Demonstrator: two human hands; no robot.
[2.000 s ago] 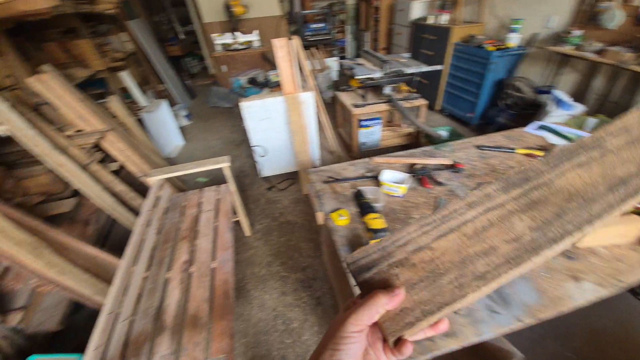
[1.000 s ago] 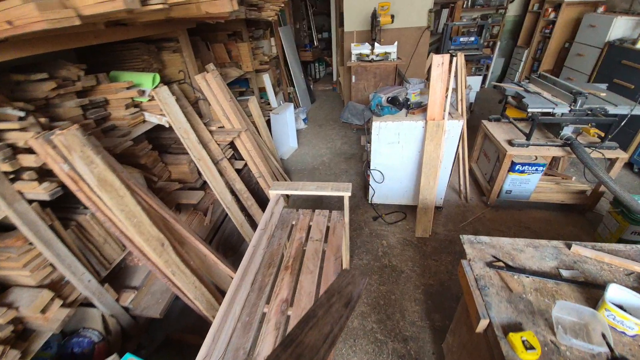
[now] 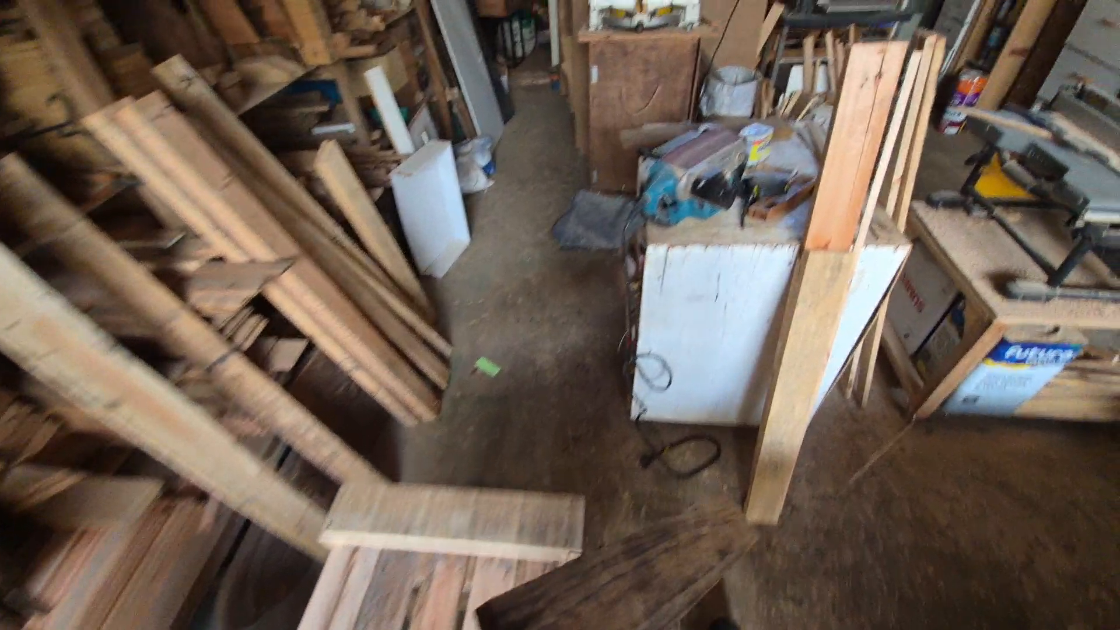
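Note:
Neither of my hands shows in the head view now. A dark wooden board (image 3: 626,569) juts in from the bottom edge, right of centre; whatever holds it is out of view. Just left of it stands a slatted wooden bench (image 3: 420,586) with a flat board (image 3: 455,521) across its far end. The dark board overlaps the bench's right side in the picture; whether they touch I cannot tell. Beyond, upright planks (image 3: 814,350) lean on a white cabinet (image 3: 713,332), which carries a teal belt sander (image 3: 682,188).
Long planks (image 3: 262,254) lean against stacked lumber on the left. A white box (image 3: 430,206) stands beside them. A cable (image 3: 687,455) lies on the floor near the cabinet. On the right, a wooden stand (image 3: 989,302) bears a table saw (image 3: 1085,166).
My hand, seen gripping a board two seconds ago, is out of view. The view has swung left, away from the workbench, toward the bench and cabinet.

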